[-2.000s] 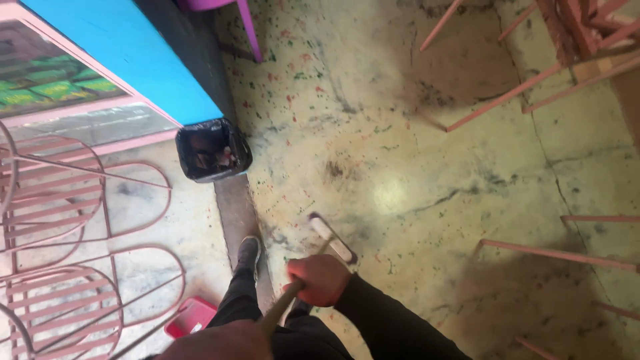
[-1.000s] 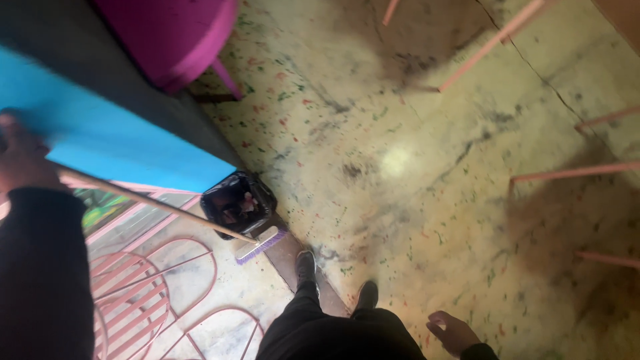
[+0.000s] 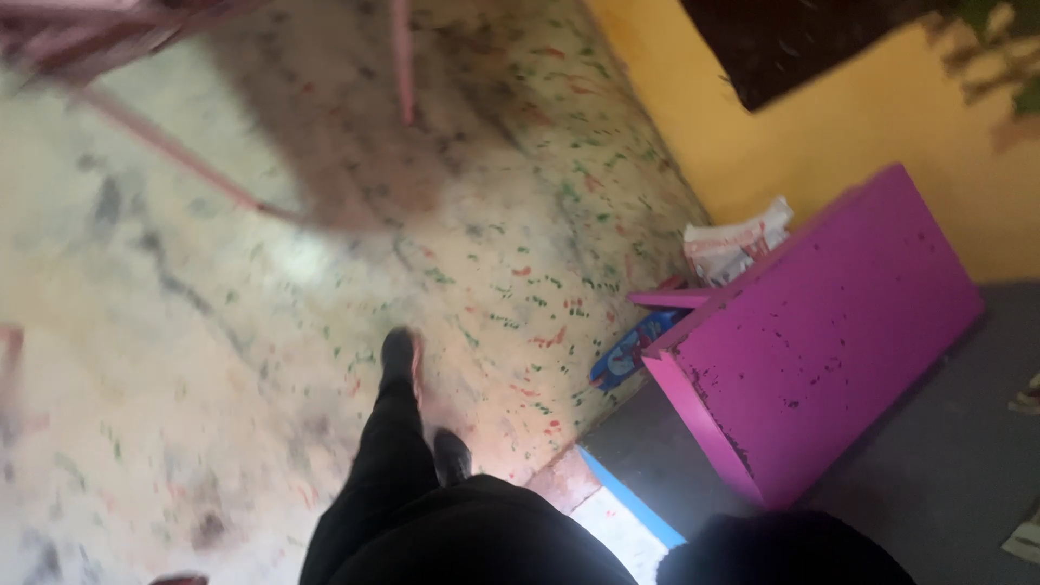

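Neither of my hands shows clearly in this view. A black sleeve [image 3: 780, 552] rises at the bottom right edge, beside a small pink-purple table [image 3: 829, 341] with chipped paint. What that arm's hand holds or touches is out of sight. At the bottom left edge a small reddish-brown shape is cut off, too little of it to name. My legs in black trousers and dark shoes [image 3: 398, 353] stand over the speckled floor [image 3: 504, 325]. No broom is visible.
A white and red bag [image 3: 735, 244] and a blue printed object [image 3: 638, 349] lie by the purple table. Thin pink metal legs [image 3: 179, 154] stand at the upper left. A yellow wall [image 3: 853, 138] runs along the upper right, with a dark panel [image 3: 796, 41] on it.
The view has swung strongly toward the purple table and yellow wall. The broom, the black-lined bin and both hands, seen a second ago, have left the view.
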